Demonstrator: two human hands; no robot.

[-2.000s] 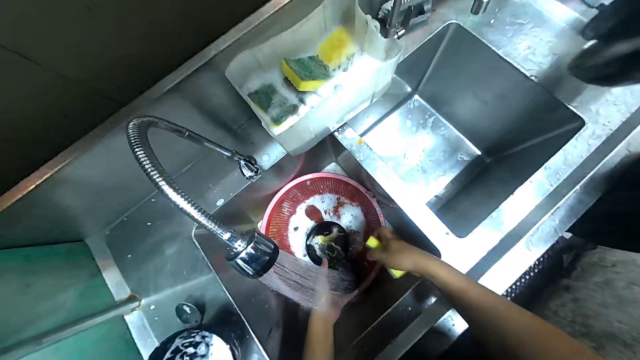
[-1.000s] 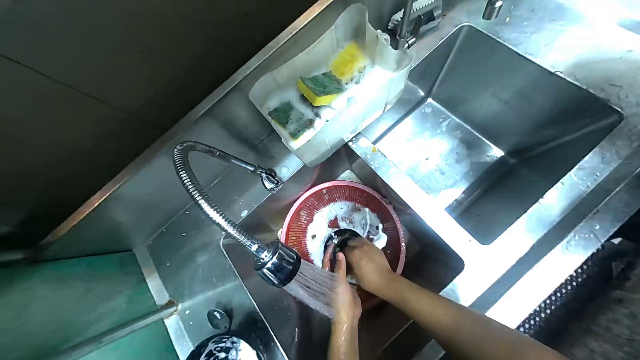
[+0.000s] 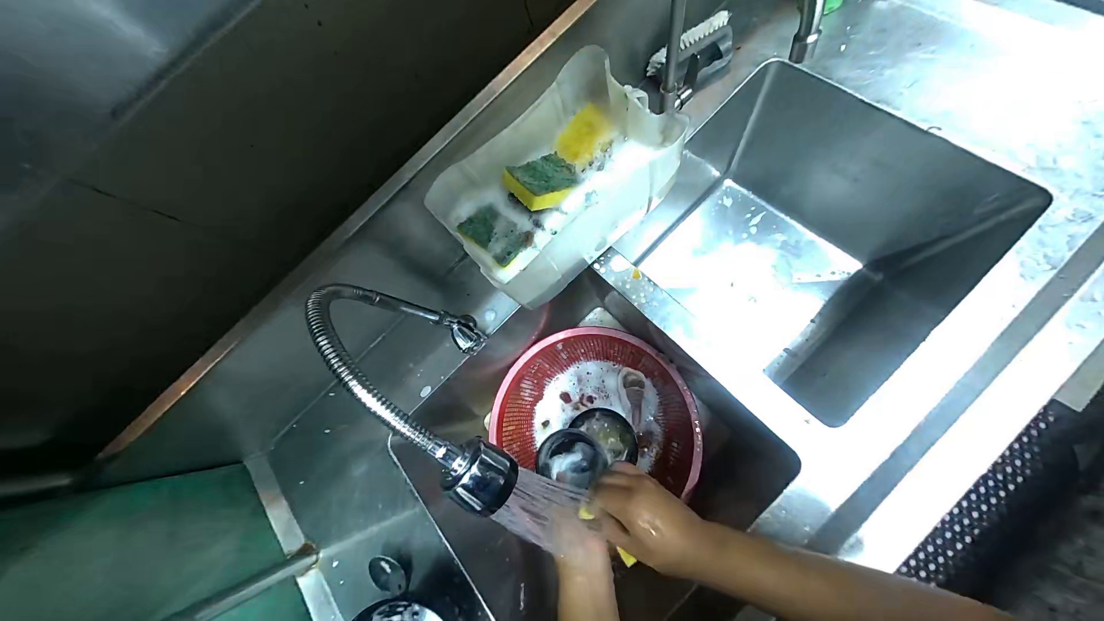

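Observation:
My right hand is closed around a yellow sponge, at the lower edge of a red plastic colander. Beside it, under the spray of the flexible faucet, is my left hand; the water blurs its fingers, so its grip cannot be told. A dark round bowl lies just above both hands, overlapping a second dark bowl in the colander. White foam, reddish bits and a spoon-like utensil are in the colander too.
A white plastic tub with foam and several sponges stands behind the colander. A second steel sink basin is at the right. A brush lies by the back wall. Dark foamy dishes sit at the lower left.
My hands were together over the dark bowl in the colander a second ago; they are now lower, near its front edge. The yellow sponge shows again at my right hand. Water keeps spraying.

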